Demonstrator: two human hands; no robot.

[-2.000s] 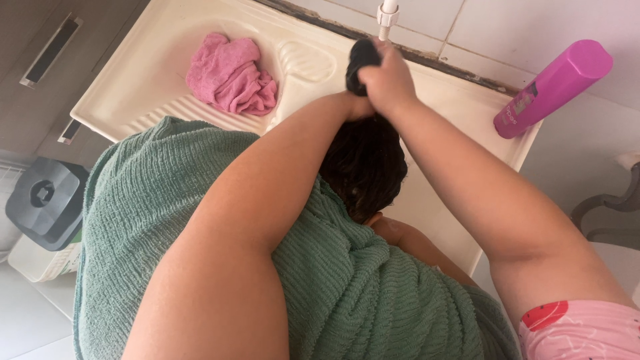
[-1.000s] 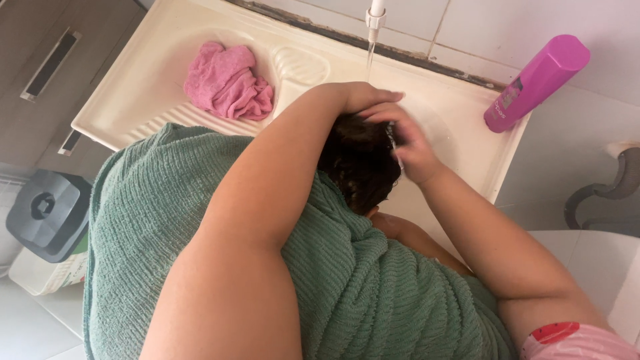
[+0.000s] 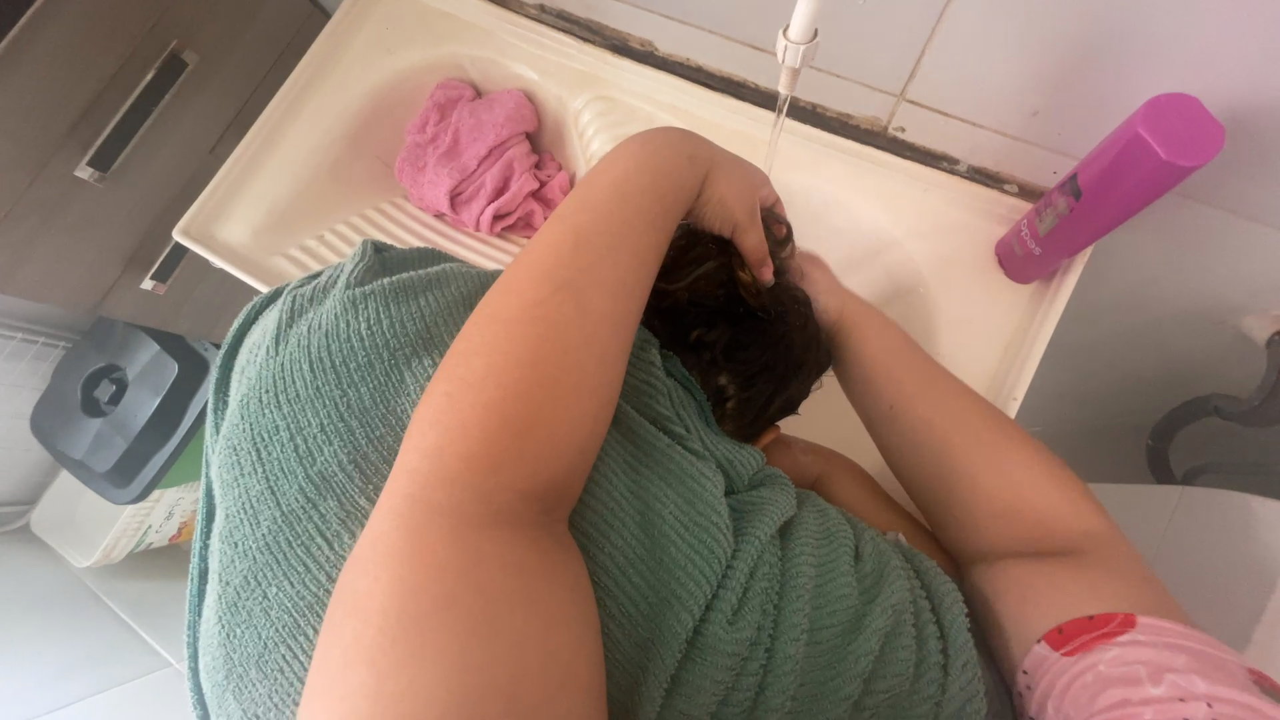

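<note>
A person leans over the cream laundry sink (image 3: 900, 230), with a green towel (image 3: 330, 480) over the back and shoulders. Their wet dark hair (image 3: 735, 340) hangs in the basin, close to a thin stream of water from the white tap pipe (image 3: 798, 45). My left hand (image 3: 745, 210) lies on the top of the head, fingers curled into a lock of hair. On the far side of the head, my right hand (image 3: 818, 285) touches the hair; its fingers are mostly hidden behind it.
A pink cloth (image 3: 480, 160) lies crumpled in the sink's ribbed left part. On the right rim stands a purple bottle (image 3: 1110, 190). A grey-lidded container (image 3: 120, 410) is at the left, below drawers with metal handles (image 3: 135, 115). A dark curved pipe (image 3: 1200, 420) shows at the right.
Two seconds ago the hair was gathered in a bunch near the tap, with my hands on it; now it hangs lower. My right hand has moved down to the far side of the head.
</note>
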